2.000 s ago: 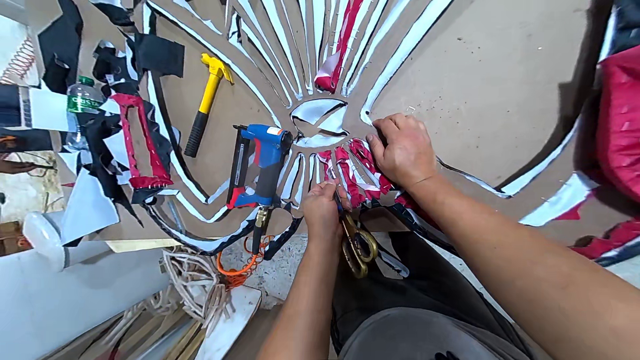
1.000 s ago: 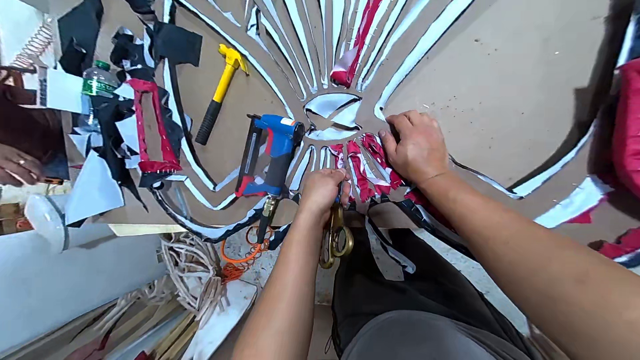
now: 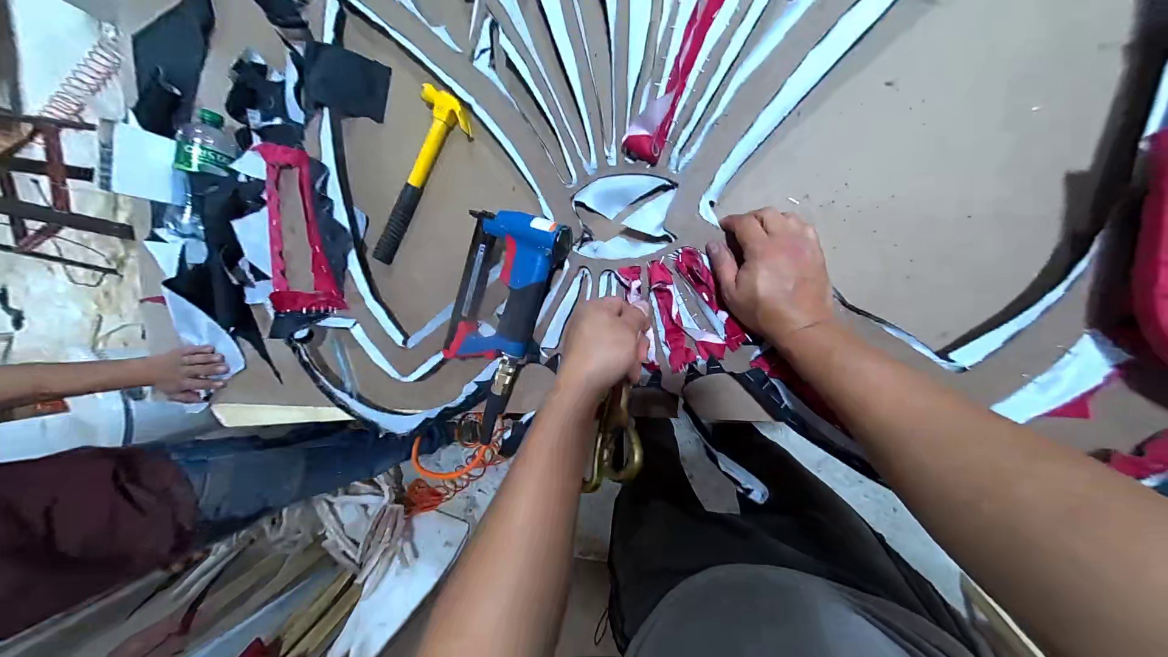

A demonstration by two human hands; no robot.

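A brown board (image 3: 912, 173) with cut slots edged in white and black fabric lies before me. My left hand (image 3: 604, 345) is closed around scissors (image 3: 617, 443), whose brass-coloured handles hang below it; their blades are hidden. Its fingers are at the red and white fabric strips (image 3: 671, 310) in the short slots. My right hand (image 3: 771, 269) rests on the board just right of those strips, fingers bent; whether it pinches any fabric cannot be told. Left of my left hand lies a blue pneumatic stapler (image 3: 525, 274). Above the strips is an eye-shaped opening (image 3: 625, 214) with white fabric flaps.
A yellow hammer (image 3: 424, 169) lies on the board at left. Beyond it are a plastic bottle (image 3: 203, 151), black and white fabric scraps and a red-wrapped frame (image 3: 281, 219). An orange air hose (image 3: 447, 461) hangs at the edge. Another person's hand (image 3: 190, 372) touches white fabric at far left.
The other person's arm now reaches in at the lower left, its hand on the white scrap. My own hands have stayed near the red strips, with the scissors still in the left.
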